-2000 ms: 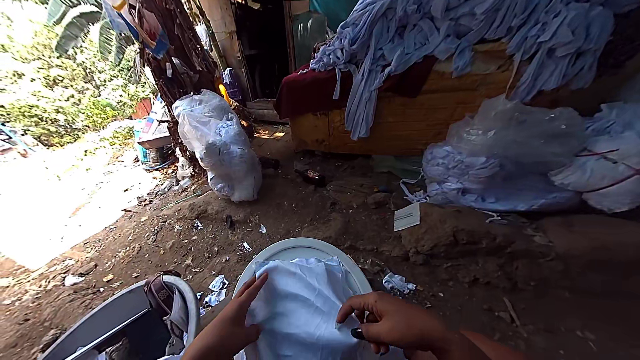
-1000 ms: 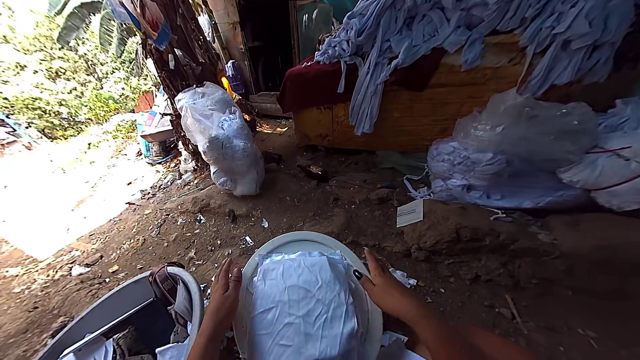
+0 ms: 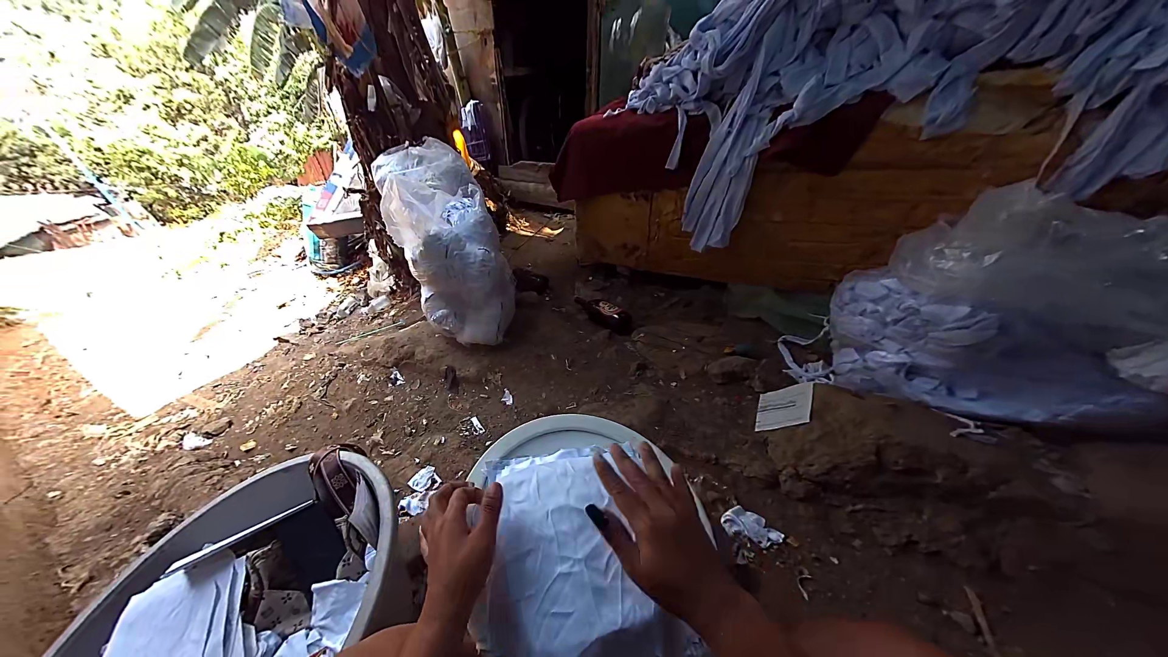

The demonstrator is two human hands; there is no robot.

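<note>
A stack of light blue-white cloth (image 3: 557,557) lies on a round pale plastic surface (image 3: 570,425), with what looks like clear plastic at its far edge. My left hand (image 3: 461,538) rests at the cloth's left edge, fingers bent together, with nothing seen in its grasp. My right hand (image 3: 652,529) lies spread over the upper right of the cloth, palm down. A dark nail shows on its thumb. The lower part of the cloth runs out of view between my forearms.
At lower left stands a grey tub (image 3: 388,547) holding folded white cloth (image 3: 182,607) and a patterned bag (image 3: 338,479). Ahead are a stuffed clear plastic bag (image 3: 452,246), a brown bottle (image 3: 604,315), and a wooden chest (image 3: 730,246) heaped with blue cloth strips (image 3: 721,182). Another filled bag (image 3: 949,347) sits right.
My right hand has moved from the cloth's right edge onto its top and spread out. My left hand stays at the left side, its fingers now more bent.
</note>
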